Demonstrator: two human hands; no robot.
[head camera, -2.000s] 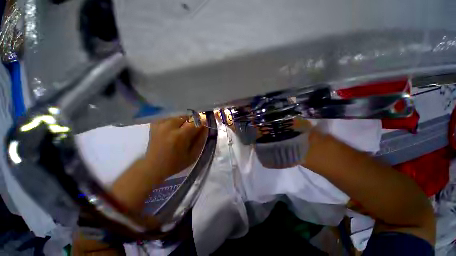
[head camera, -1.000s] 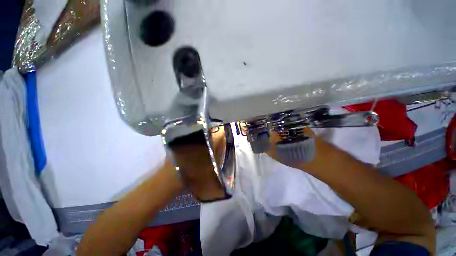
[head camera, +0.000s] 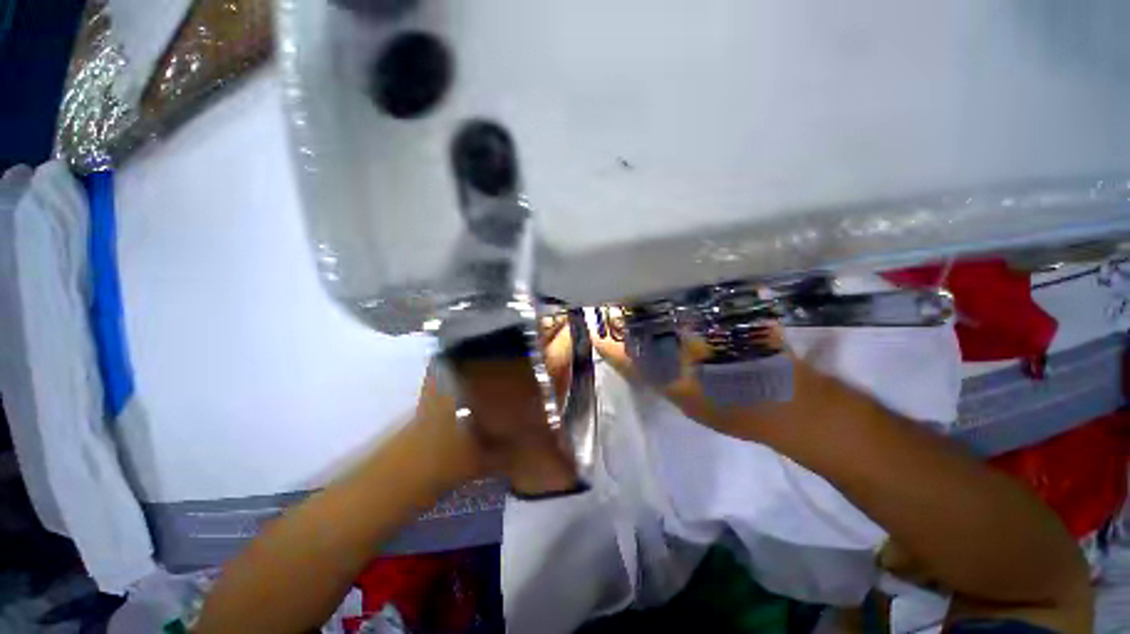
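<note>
The white sewing machine head (head camera: 793, 124) fills the top of the view. Its chrome guard (head camera: 508, 421) hangs in front of my left hand (head camera: 449, 403) and hides most of it. My right hand (head camera: 706, 403) is behind the grey ribbed tension dial (head camera: 746, 378), and its fingers reach to the lit needle area. The white fabric garment piece (head camera: 644, 495) runs from under the needle area down toward my lap, between and below my hands. My fingertips are mostly hidden, so I cannot tell their grip.
At the left table edge hang white fabric strips (head camera: 56, 384) beside a blue strip (head camera: 108, 297). A plastic-wrapped packet (head camera: 205, 56) lies top left. Red cloth (head camera: 985, 310) lies right of the machine, with more red below the grey ruler strip (head camera: 1041, 390). Green cloth (head camera: 706, 601) is low centre.
The view has shifted back from the machine head, so the guard looks smaller and more table shows at left. My left forearm shows lower and further left. My right hand stays near the needle area.
</note>
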